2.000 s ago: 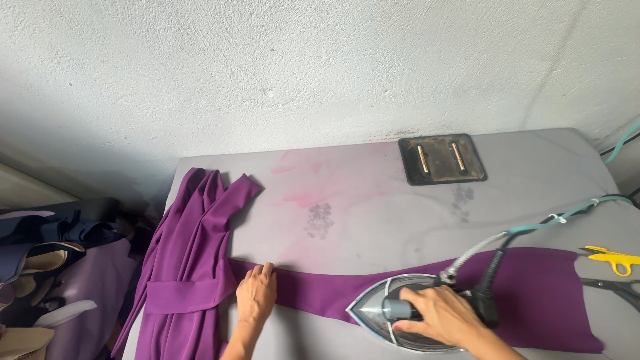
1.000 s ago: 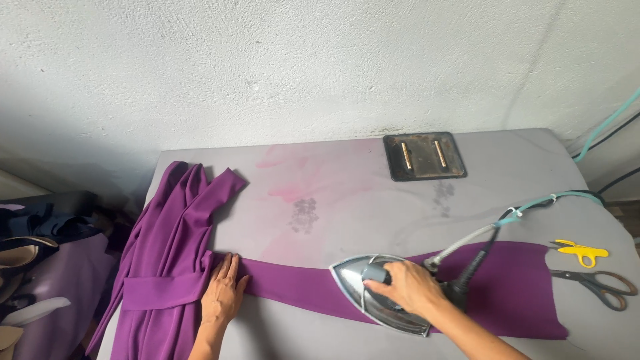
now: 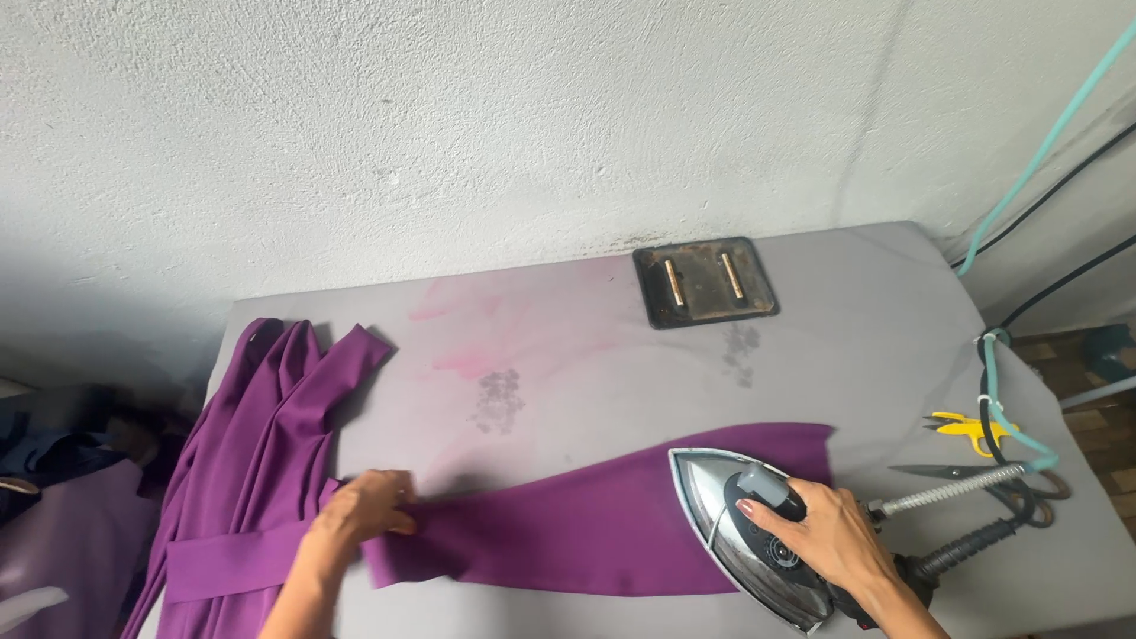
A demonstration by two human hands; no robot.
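My right hand (image 3: 825,532) is closed round the handle of a steam iron (image 3: 745,541), whose soleplate lies on the right part of a purple fabric panel (image 3: 577,532). At the panel's left end my left hand (image 3: 366,510), slightly blurred, grips the fabric with bent fingers. This left end looks lifted or folded, with its edge blurred. Beside my left hand, long purple fabric pieces (image 3: 266,426) lie gathered in folds, with a flat purple band (image 3: 232,564) across them. All of this rests on a grey padded ironing table (image 3: 568,373).
A dark metal iron rest (image 3: 706,282) with two bars sits near the wall. Yellow thread snips (image 3: 972,429) and dark scissors (image 3: 958,472) lie at the right, partly behind the iron's hose (image 3: 954,491) and cord. Heaped cloth (image 3: 62,524) is at the lower left.
The purple panel has moved left relative to the iron, and its left end is now lifted or folded in my left hand. The iron now lies over the panel's right part.
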